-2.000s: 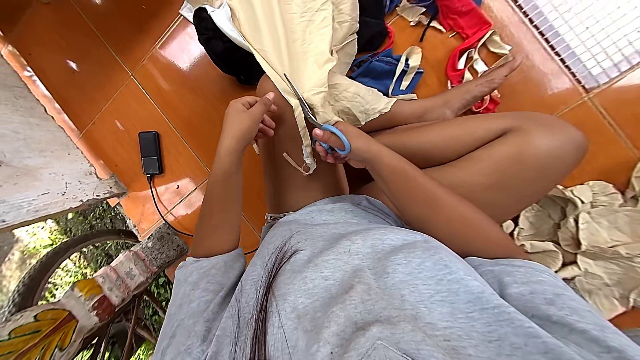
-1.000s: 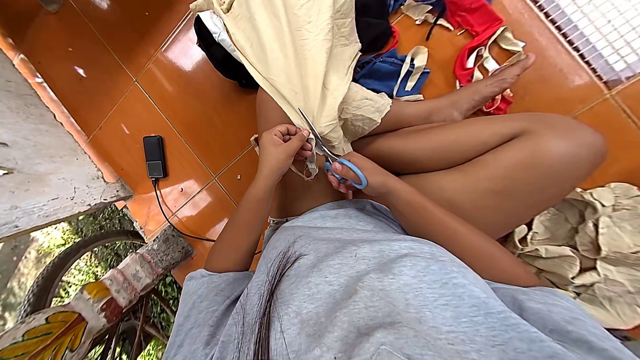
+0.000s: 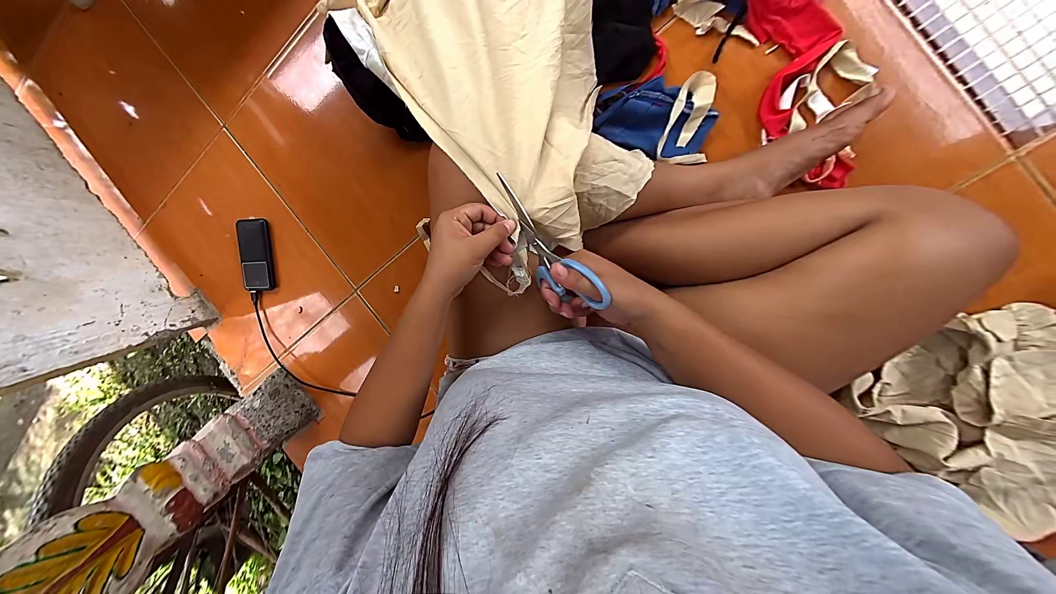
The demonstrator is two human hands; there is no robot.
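My right hand point(image 3: 577, 289) grips a pair of scissors point(image 3: 596, 285) with light blue handles; the blades point up and left over a cream cloth point(image 3: 511, 99) lying across my thigh. My left hand point(image 3: 477, 242) pinches the edge of the cloth beside the blades, thumb against fingers. A thin, frayed fabric strip point(image 3: 517, 279) hangs below the fingertips onto my leg. Whether the blades touch the cloth is hard to tell.
A black power bank point(image 3: 254, 254) with a cable lies on the orange tiles at left. Blue cloth point(image 3: 652, 115), red cloth point(image 3: 796, 41) and black cloth point(image 3: 623, 41) lie beyond my leg. Crumpled beige cloth point(image 3: 990, 404) is at right. A bicycle wheel point(image 3: 82, 445) stands lower left.
My left hand was apart from the cloth edge two seconds ago, with fingers loosely curled; it now pinches the edge close to the scissor blades.
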